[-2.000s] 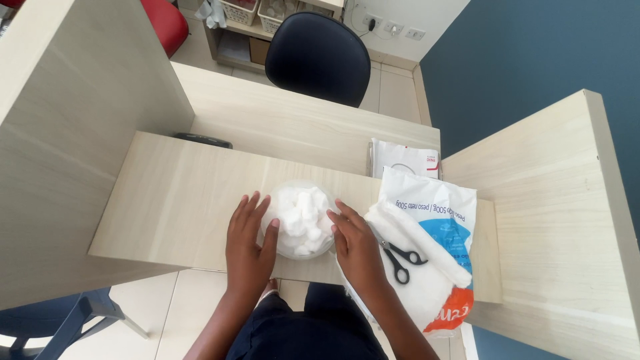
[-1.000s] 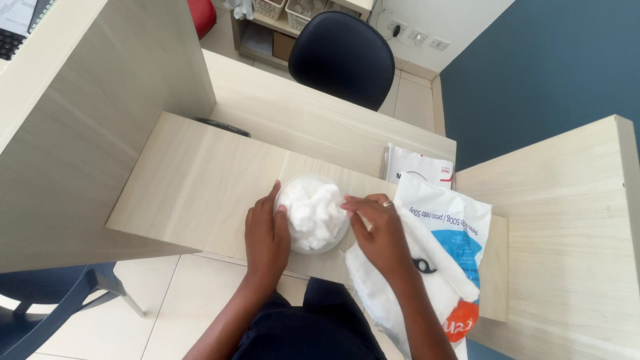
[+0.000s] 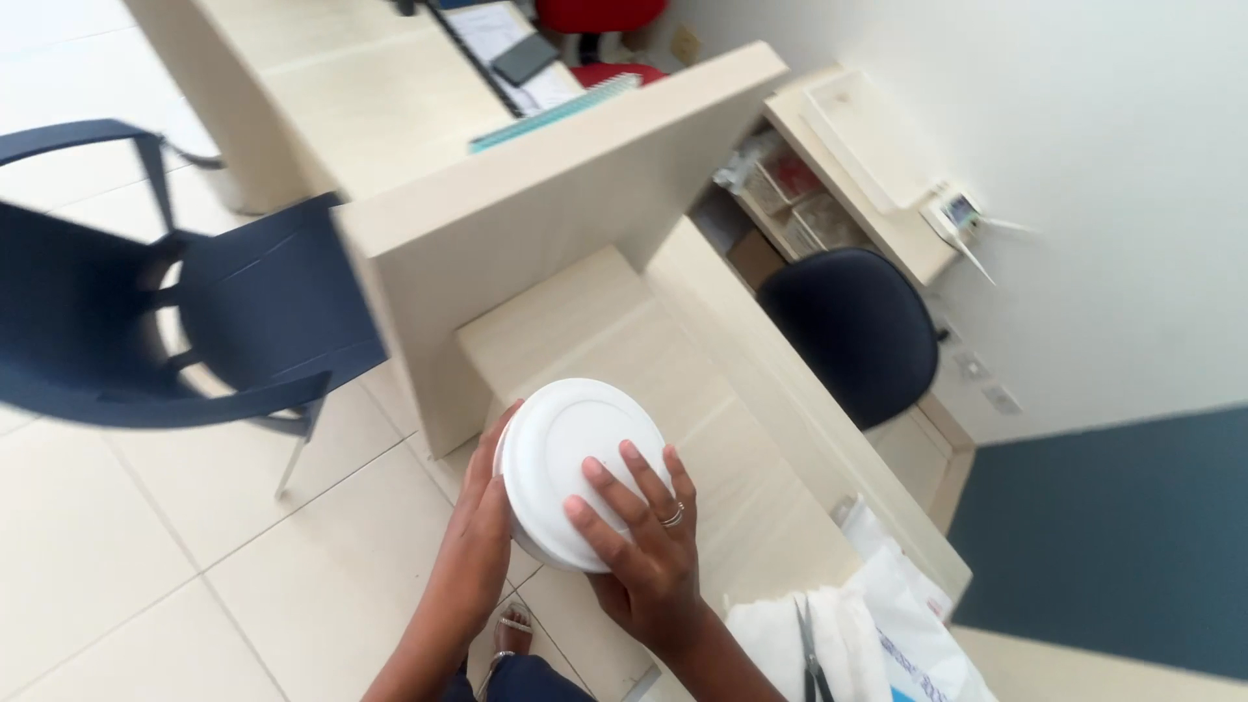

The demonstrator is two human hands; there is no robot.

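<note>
A round tub with a white lid [image 3: 575,444] is held between my two hands, its lid turned up toward the camera. My left hand [image 3: 486,502] wraps the tub's left side. Spread across the right part of the lid are the fingers of my right hand [image 3: 643,546], with a ring on one of them. The lid hides what the tub holds. At the lower right, black-handled scissors [image 3: 811,648] lie on a roll of white cotton [image 3: 770,634], beside a printed plastic bag [image 3: 921,643].
An upright wooden panel [image 3: 546,224] stands beyond the narrow desk [image 3: 721,468]. At left is a dark blue armchair [image 3: 283,283]; a dark chair [image 3: 853,331] stands past the desk. Behind the panel, a phone [image 3: 525,58] and a spiral notebook [image 3: 556,112] rest on another desk.
A white lid now covers the tub, which stood uncovered with cotton pieces in it. My right hand has gone from the cotton onto the lid. The view has swung left.
</note>
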